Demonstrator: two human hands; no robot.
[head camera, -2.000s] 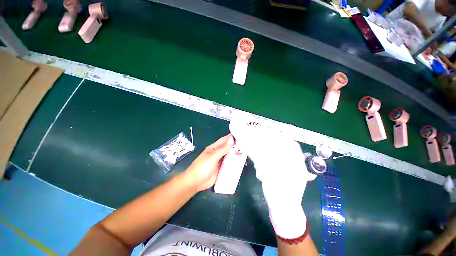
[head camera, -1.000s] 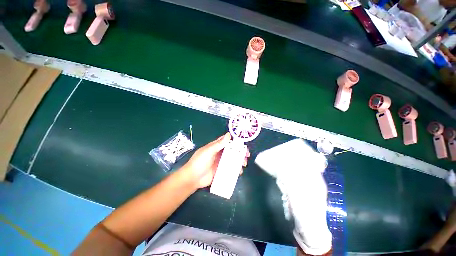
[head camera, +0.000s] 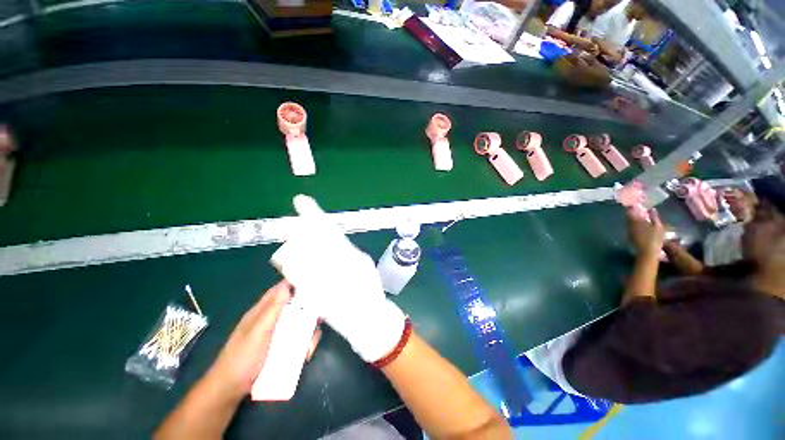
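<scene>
My bare left hand (head camera: 251, 344) holds a pink handheld fan (head camera: 284, 354) by its handle, which looks near white in the glare. My right hand (head camera: 331, 275), in a white knit glove, lies over the fan's head and hides it. A white edge shows at the glove's left side; whether it is a cloth cannot be told. A translucent squat bottle with a metallic top (head camera: 398, 268) stands just right of the glove. A clear bag of cotton swabs (head camera: 172, 337) lies left of my hands, with a single swab (head camera: 193, 299) beside it.
Several pink fans lie on the green belt (head camera: 207, 155) beyond the whitish rail (head camera: 172, 241). A long blue strip (head camera: 479, 318) lies right of the bottle. Another person in a dark top (head camera: 680, 348) works at the right, holding a pink fan. More people are at the far right.
The view has swung right, bringing the person at the right into view. My gloved hand has moved from beside the fan back over its head. The bottle is no longer covered by the glove.
</scene>
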